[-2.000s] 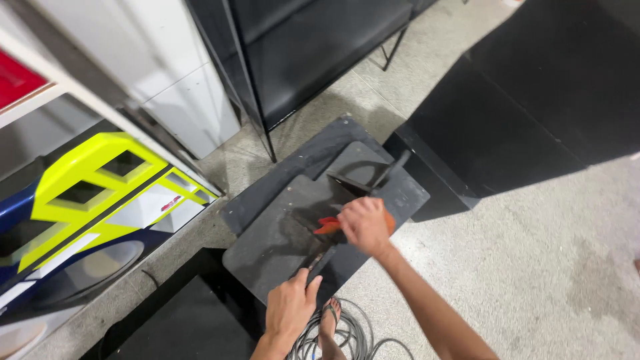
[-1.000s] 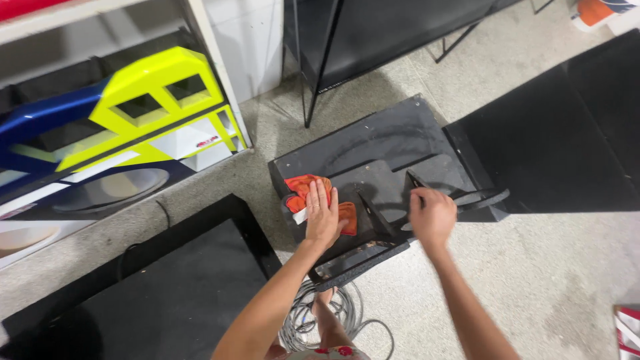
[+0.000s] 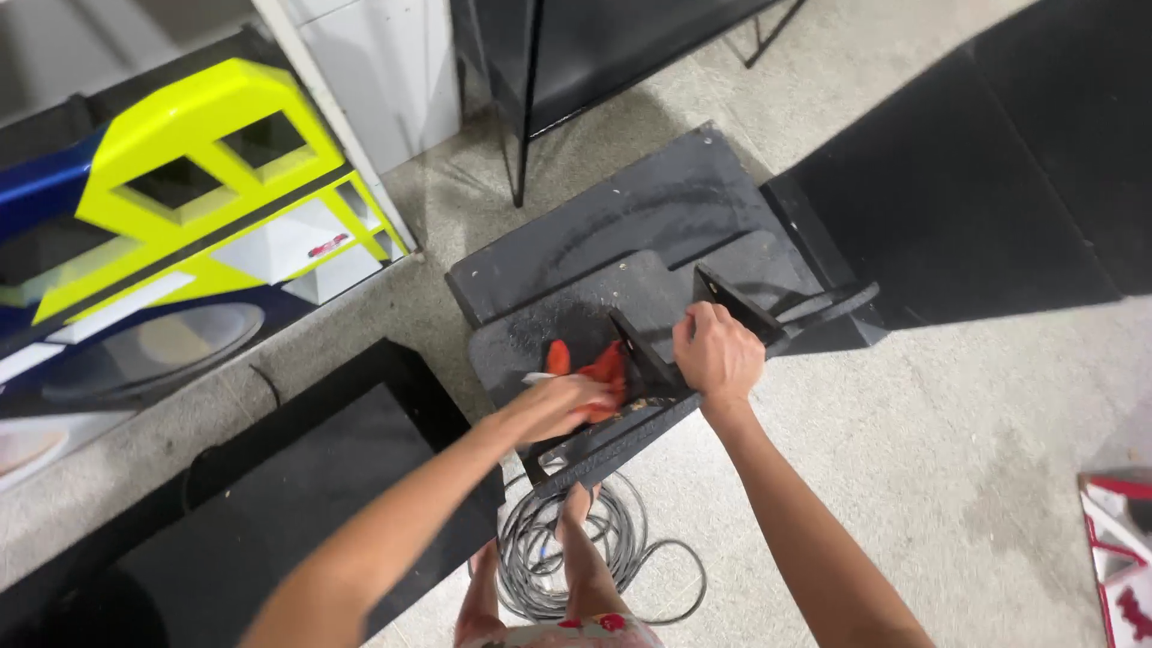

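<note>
A dark grey panel structure with upright triangular brackets [image 3: 621, 216] lies in front of me, with wet-looking marks on its surface. My left hand [image 3: 567, 405] presses a crumpled orange-red cloth [image 3: 605, 373] against the lower left panel, beside one bracket; its fingers are blurred and partly hidden. With fingers curled, my right hand [image 3: 720, 351] grips the edge of the black bracket [image 3: 733, 301] on the right. A rounded black piece [image 3: 828, 302] juts out to the right of that hand.
Coiled grey cable [image 3: 630, 540] lies on the floor around my feet. A black flat-topped box [image 3: 306, 504] stands at lower left, a yellow, blue and white panel [image 3: 207, 162] at upper left. Black metal furniture [image 3: 630, 63] is behind; a large black panel [image 3: 972, 198] extends at right.
The orange-red cloth and my left hand have moved closer to the left bracket since one second ago. Two seconds ago, my right hand was at the cloth; now it is on the right bracket.
</note>
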